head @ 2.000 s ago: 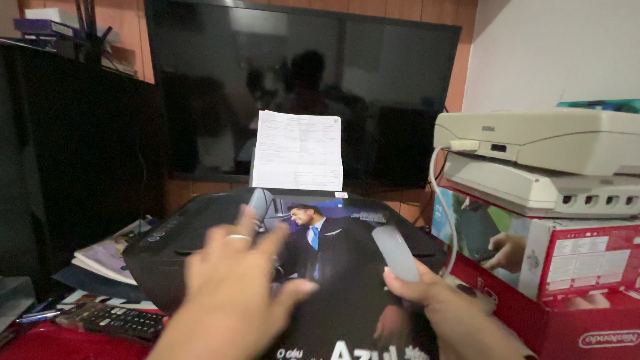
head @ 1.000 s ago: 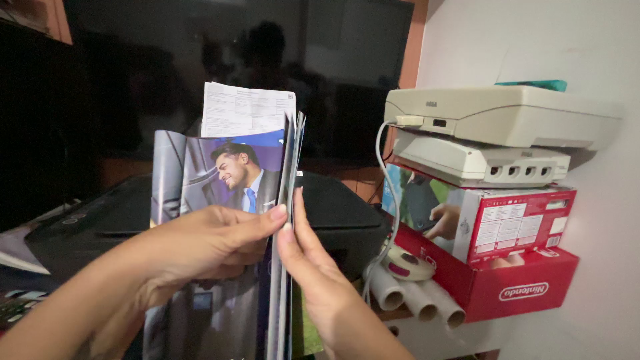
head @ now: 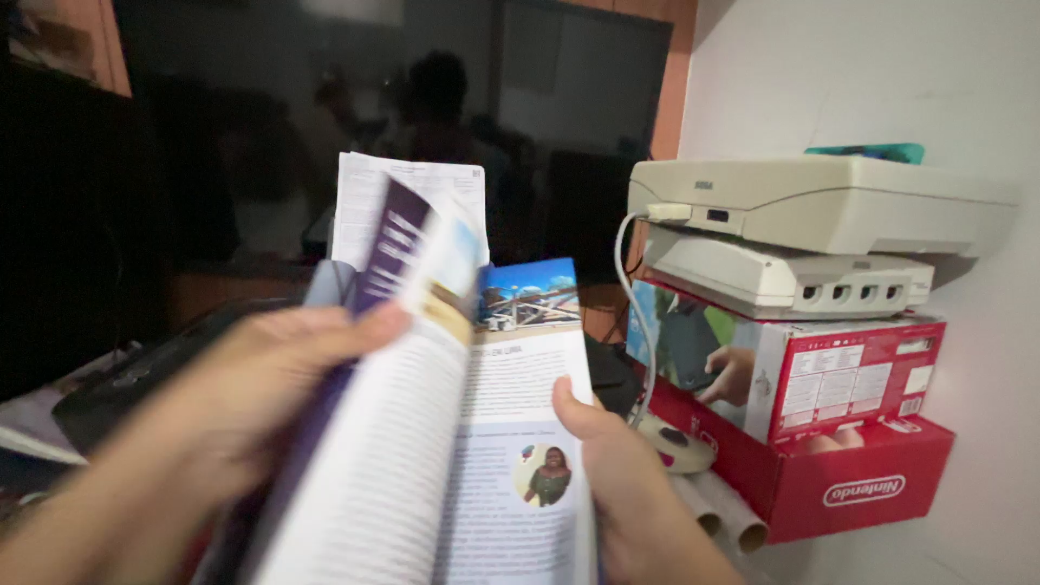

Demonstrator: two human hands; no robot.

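Note:
A magazine (head: pixel 520 382) is spread open in front of me, upright and blurred by motion on its left side. My left hand (head: pixel 268 382) grips the left-hand pages and cover, thumb across the front of the curling leaves. Along the right edge, my right hand (head: pixel 617 455) holds the other half, its thumb lying on the printed page. The right page shows a photo under blue sky, text and a round picture. Behind the magazine stand white printed sheets (head: pixel 414 187), upright at the back of a black printer (head: pixel 187 341), which is partly hidden by my left arm.
A large dark television (head: pixel 569 106) stands behind. At right, a Sega console (head: pixel 756 195) rests on another white console (head: pixel 780 280), above red Nintendo boxes (head: pixel 861 479). Beside them are a game controller (head: pixel 674 443), cardboard tubes (head: pixel 731 508) and a hanging white cable (head: pixel 624 268). Papers (head: pixel 57 414) lie at left.
Two seconds ago the magazine's cover faced me, and a grey object was in my right hand. One second ago both hands gripped the magazine's leaves together; now its inner pages are spread apart.

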